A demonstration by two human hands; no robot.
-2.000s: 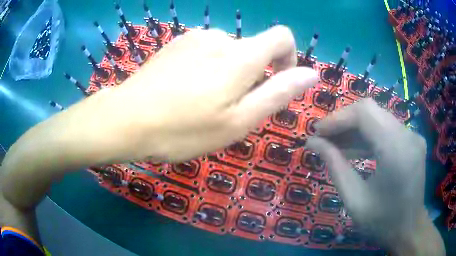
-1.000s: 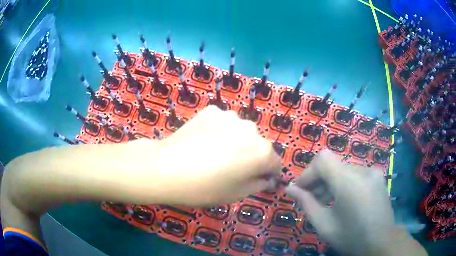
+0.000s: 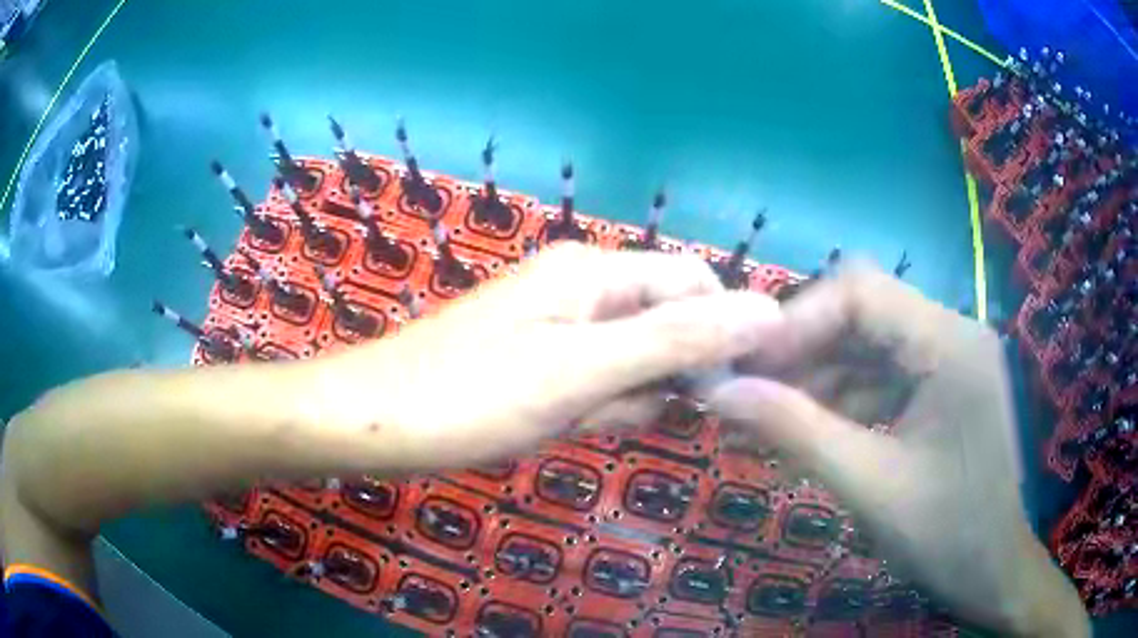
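Note:
Red circuit board panels (image 3: 599, 499) lie as one large grid on the green table. Black-and-white lead pieces (image 3: 568, 190) stand up from units in the far and left rows. My left hand (image 3: 599, 337) reaches over the middle of the panels from the left, fingers bent. My right hand (image 3: 892, 399) comes from the lower right, blurred, its thumb and fingertips meeting the left fingertips. A small greyish bit shows between the two hands, too blurred to name. What each hand holds is hidden or blurred. The near rows show dark oval centres without tall upright leads.
A clear plastic bag (image 3: 77, 175) with loose black-and-white pieces lies at the far left. More red panels crowded with leads (image 3: 1061, 262) lie at the right beyond a yellow line (image 3: 971, 187). A blue thing (image 3: 1061, 44) is at the far upper right.
My hands were apart two seconds ago and now meet over the panels, a little higher in view than one second ago. The far rows were hidden more by my left hand two seconds ago.

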